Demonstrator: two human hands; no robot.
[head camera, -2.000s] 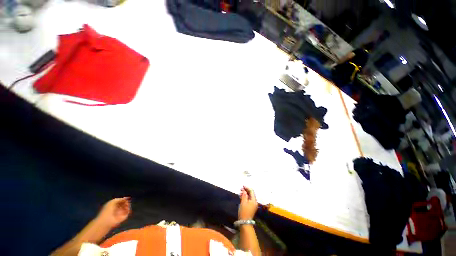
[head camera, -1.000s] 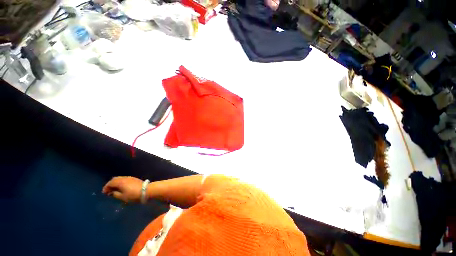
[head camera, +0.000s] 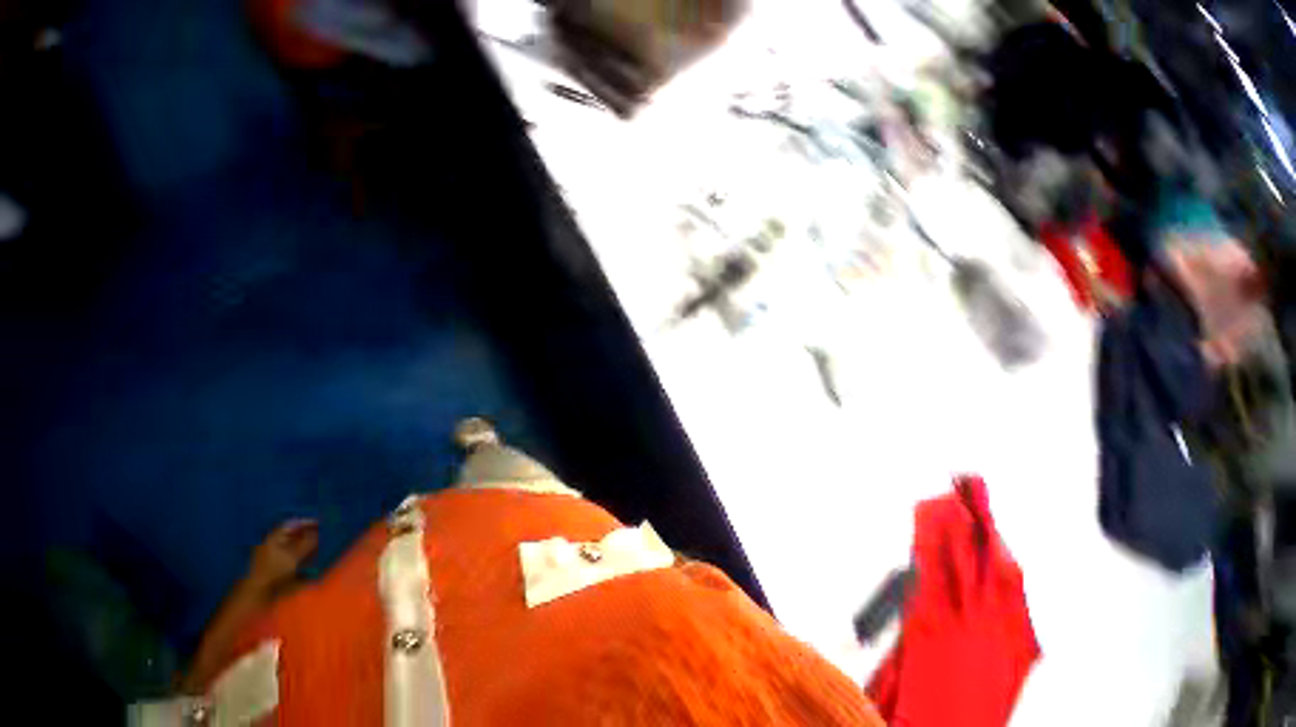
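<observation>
My left hand (head camera: 286, 548) is small and blurred beside the left side of the orange cardigan, over the dark blue floor. Its fingers look bent; whether they hold anything I cannot tell. My right hand is not in view. A red garment piece (head camera: 969, 611) lies on the white table (head camera: 810, 497) at the lower right, with a small dark object (head camera: 886, 605) against its left side. No hand touches them.
The table's dark edge runs diagonally from top centre to lower centre. Blurred small items lie on its far part, with a brown object (head camera: 640, 43) at the top. Dark folded cloth (head camera: 1154, 440) lies at the right, near another person's pinkish arm or clothing, unclear which.
The view has turned left, so the red piece and dark cloth now sit farther right and more floor shows. My right hand with its bracelet has left the picture; my left hand shows again.
</observation>
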